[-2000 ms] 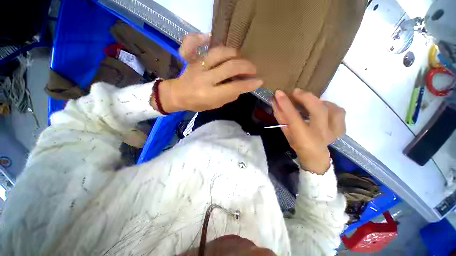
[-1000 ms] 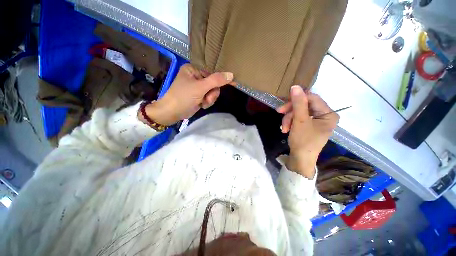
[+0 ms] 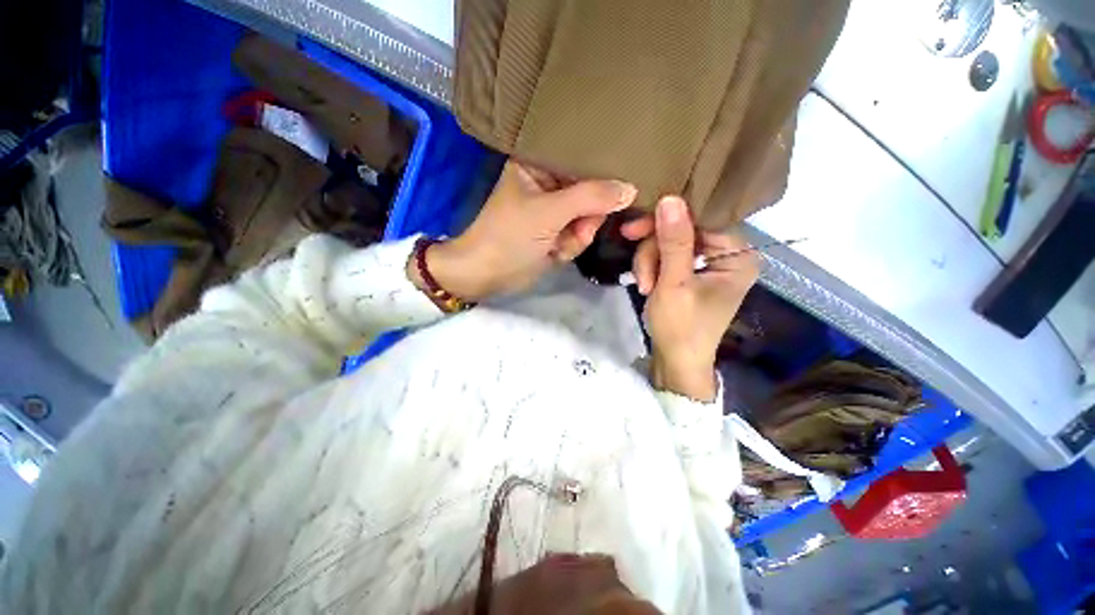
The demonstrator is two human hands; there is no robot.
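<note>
A brown ribbed garment piece (image 3: pixel 624 96) lies on the white table and hangs slightly over its front edge. My left hand (image 3: pixel 528 228) pinches its lower edge between thumb and fingers. My right hand (image 3: pixel 690 270) pinches the same edge close to the right of my left hand. A thin pointed tool (image 3: pixel 769 249) sticks out to the right from my right hand; its type cannot be told. The fingers hide the edge between them.
A measuring tape (image 3: pixel 841 306) runs along the table's front edge. On the right are a black phone (image 3: pixel 1039 270), lime-green snips (image 3: pixel 999 186) and red-orange scissors handles (image 3: pixel 1061 125). Blue bins with brown pieces (image 3: pixel 841 415) stand below, beside a red plastic stool or basket (image 3: pixel 901 502).
Both hands have come closer together at the garment's lower edge. The garment's lower edge now reaches over the tape between the hands. The tool still sticks out of my right hand.
</note>
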